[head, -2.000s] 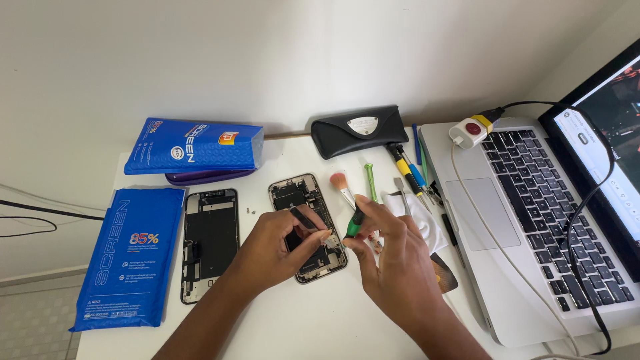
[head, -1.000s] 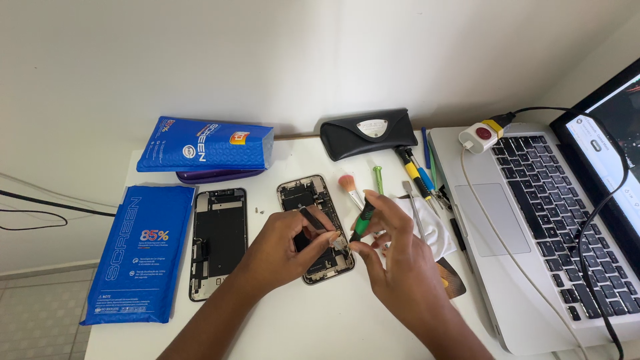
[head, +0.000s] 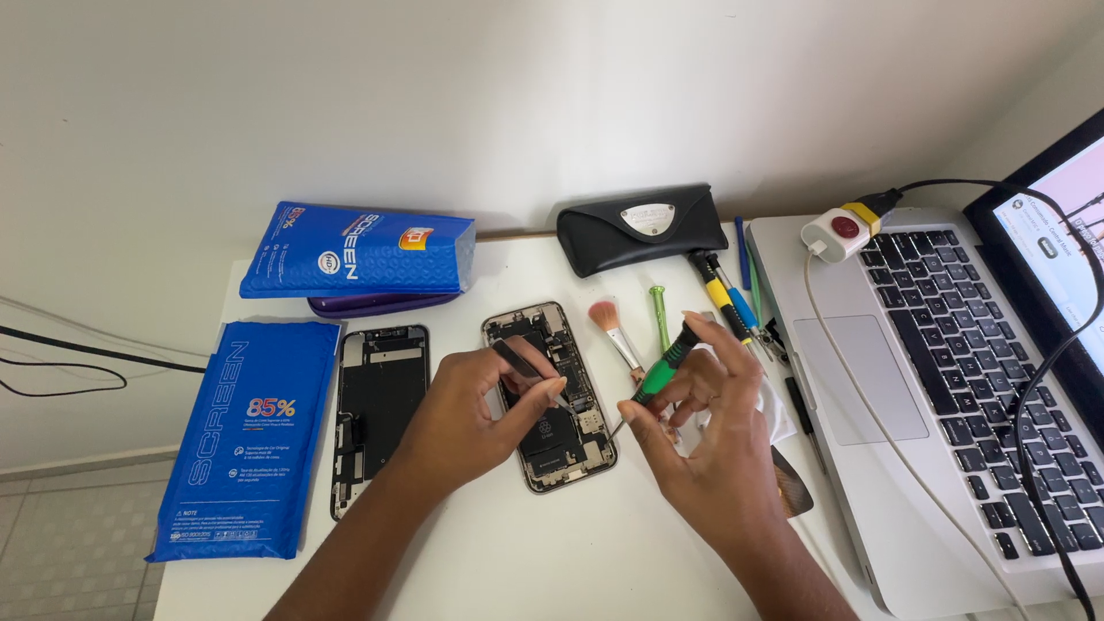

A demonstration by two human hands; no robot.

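An opened smartphone body (head: 552, 440) lies on the white table with its battery and circuit board exposed. Over it, my left hand (head: 483, 410) pinches dark tweezers (head: 517, 358), whose tips point down at the board's right side. My right hand (head: 711, 414) holds a green and black screwdriver (head: 662, 376) at a slant. Its thin shaft reaches the phone's lower right edge; whether the tip touches a screw is too small to tell. To the left of the body lies a detached phone screen assembly (head: 379, 405), inner side up, partly hidden behind my left hand.
Two blue padded screen pouches (head: 250, 440) lie at the left, one on a purple case (head: 384, 304). Behind are a black glasses case (head: 642, 237), a makeup-type brush (head: 614, 332), a green tool (head: 660, 315) and a yellow-black screwdriver (head: 723, 297). A laptop (head: 862, 379) with a charger (head: 837, 235) and cables fills the right.
The screwdriver in my right hand has tilted from steep to more slanted, its shaft now showing at the phone's lower right edge. My left hand keeps the tweezers over the phone.
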